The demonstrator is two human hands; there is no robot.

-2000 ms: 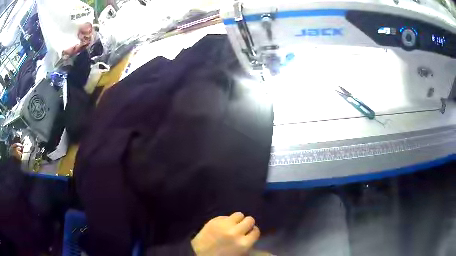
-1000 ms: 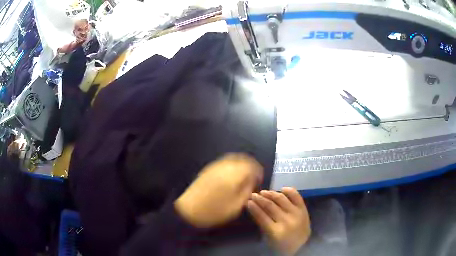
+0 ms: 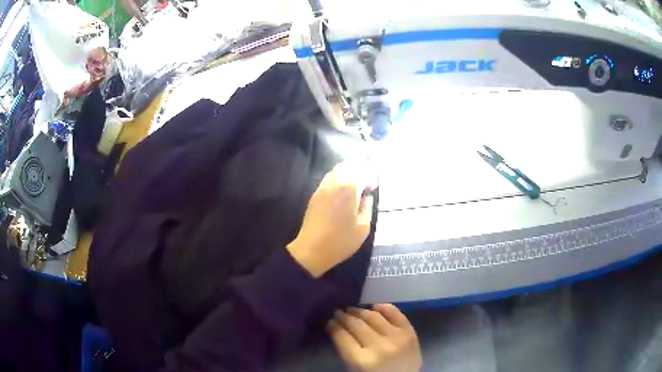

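A dark purple-black garment piece (image 3: 218, 196) covers the table left of the needle and hangs over the front edge. My left hand (image 3: 334, 218) is on its right edge just in front of the presser foot and needle (image 3: 366, 131), with the fingertips pinched at the edge. Lamp glare hides the detail there. My right hand (image 3: 377, 338) is lower, at the front table edge, its curled fingers on the same cloth edge. The white sewing machine (image 3: 450, 62) has a blue stripe and "JACK" lettering.
Teal-handled snips (image 3: 512, 172) lie right of the needle, beside a loose thread end (image 3: 555, 203). A ruler strip (image 3: 508, 243) runs along the front. Clear plastic bags (image 3: 167, 54) and a grey housing with a round vent (image 3: 33, 174) are at left.
My left hand, absent at first, appeared blurred near my right hand, then moved up along the cloth edge towards the needle. My right hand is slightly lower and further left than one second ago.
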